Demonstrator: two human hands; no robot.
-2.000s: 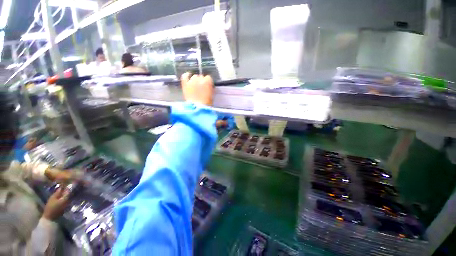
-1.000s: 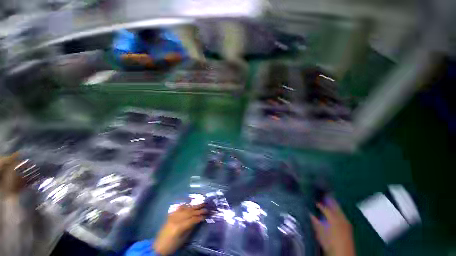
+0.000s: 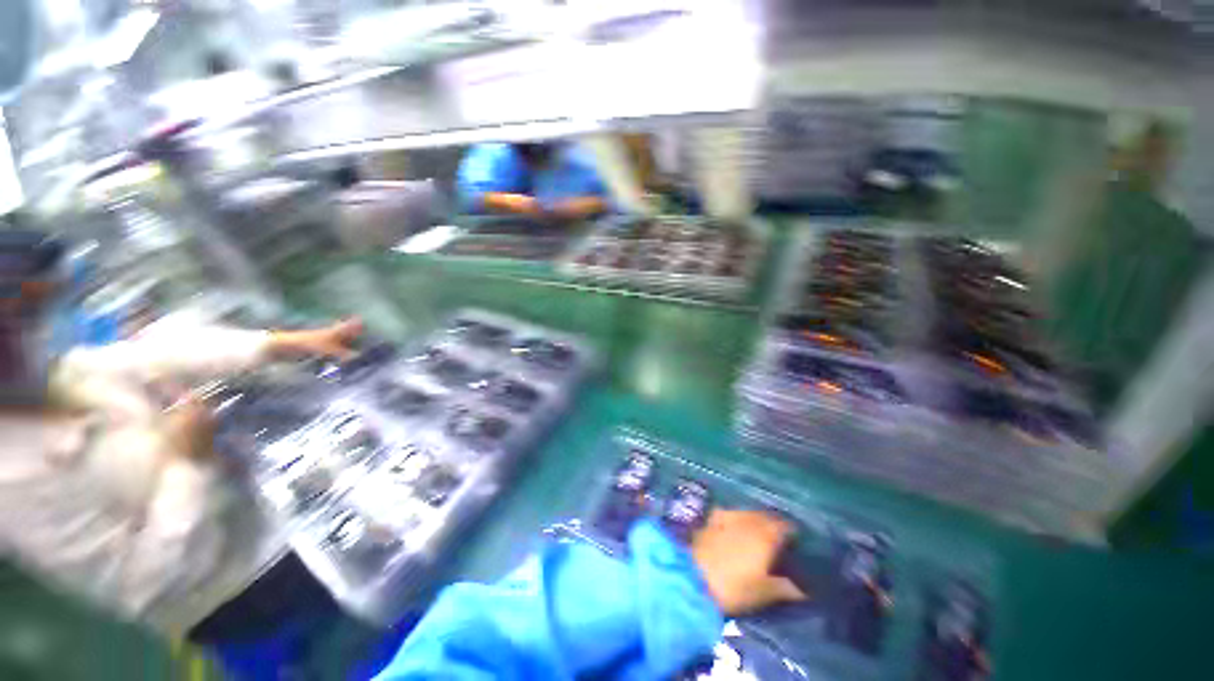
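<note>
A clear blister tray (image 3: 786, 495) lies on the green bench in front of me, with black handheld devices (image 3: 855, 592) in its pockets. My left hand (image 3: 746, 559), in a blue sleeve coming from the lower left, is over the middle of the tray. Its fingers are over a dark device; blur hides whether they grip it. The sleeve covers the tray's lower left part. My right hand is not in view.
A tall stack of filled blister trays (image 3: 905, 446) stands behind at the right. More device trays (image 3: 513, 459) lie at the left, beside a person in pale sleeves (image 3: 173, 353). A person in blue (image 3: 533, 180) works across the bench. A white overhead shelf (image 3: 599, 80) crosses above.
My left hand has left the shelf edge, come down to the tray, and moved right across it. My right hand, seen one second ago at the tray's right, has gone out of view.
</note>
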